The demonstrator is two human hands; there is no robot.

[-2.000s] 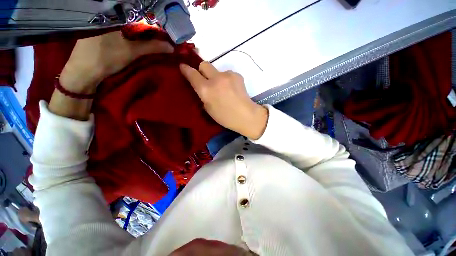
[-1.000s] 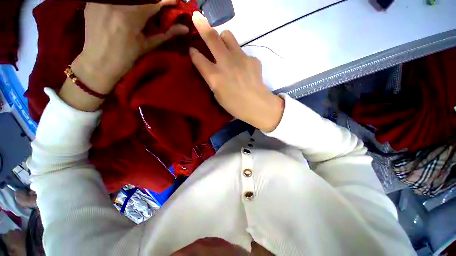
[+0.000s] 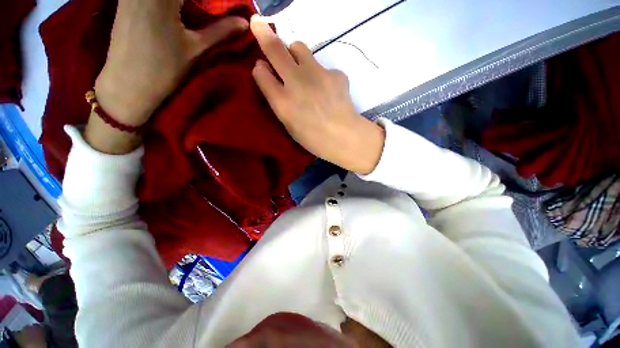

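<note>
A dark red garment piece lies over the left of the white table and hangs over my lap, with pale stitch lines on its lower folds. My left hand lies on the cloth at the upper left, its fingers partly cut off by the top edge; its thumb reaches toward my right fingertips. My right hand is at the cloth's right edge near the top, index fingertip on the edge and the other fingers bent. Whether it pinches the cloth is unclear. A sliver of a grey rounded machine part shows at the top; the needle is out of view.
A dark cord and a loose thread lie on the white table. A grey measuring strip edges it. Red cloth and plaid cloth are heaped at right. Another person's arm shows at lower left.
The view has shifted, so the machine head has mostly left the top of the picture. My left hand is now flatter and more spread beside the seam area; my right hand stays at the cloth's edge.
</note>
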